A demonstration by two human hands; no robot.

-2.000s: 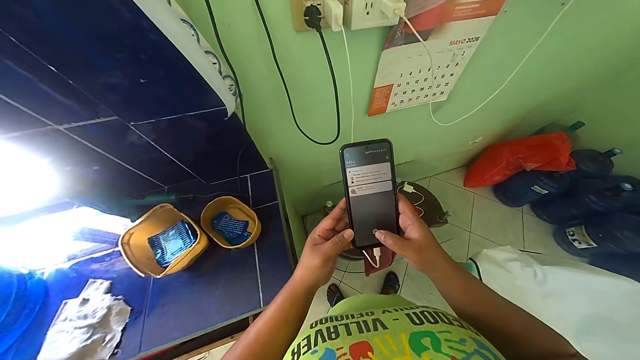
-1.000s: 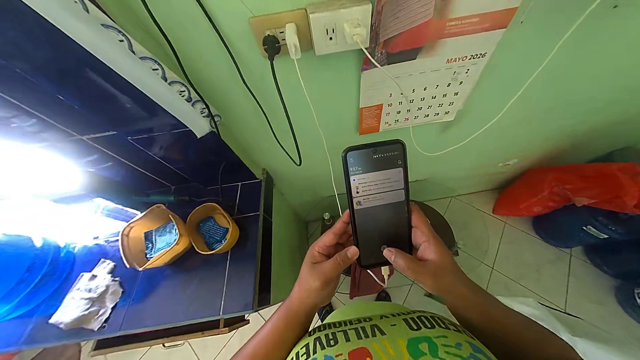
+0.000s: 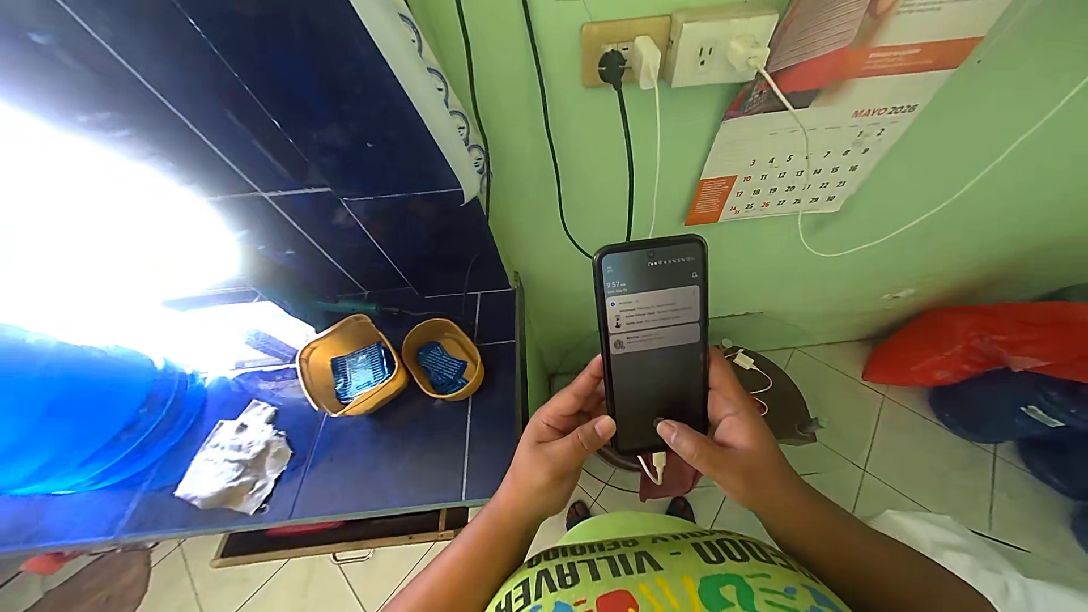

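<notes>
A black smartphone [image 3: 653, 382] is held upright between my two hands, its lit screen showing notification panels. My left hand [image 3: 565, 438] grips the phone's left edge, thumb at the lower left of the screen. My right hand [image 3: 735, 429] holds the right edge, with its thumb on or just over the bottom of the screen. A white charging cable [image 3: 657, 467] runs from the phone's lower end. Behind the phone, a round dark stool or table top [image 3: 786, 404] is partly hidden, with a white connector [image 3: 744, 360] lying on it.
On the blue tiled counter [image 3: 382, 463] are two yellow containers [image 3: 319, 387] with blue packets, a crumpled white cloth [image 3: 238, 459] and a blue water container [image 3: 85, 416]. Wall outlets [image 3: 722, 47] hold plugs and cords beside a calendar [image 3: 795, 161]. A red bag [image 3: 977, 340] lies over blue jugs at right.
Both hands keep hold of the phone, and its screen still shows notification panels. The right thumb stays near the bottom of the screen. The view has shifted somewhat.
</notes>
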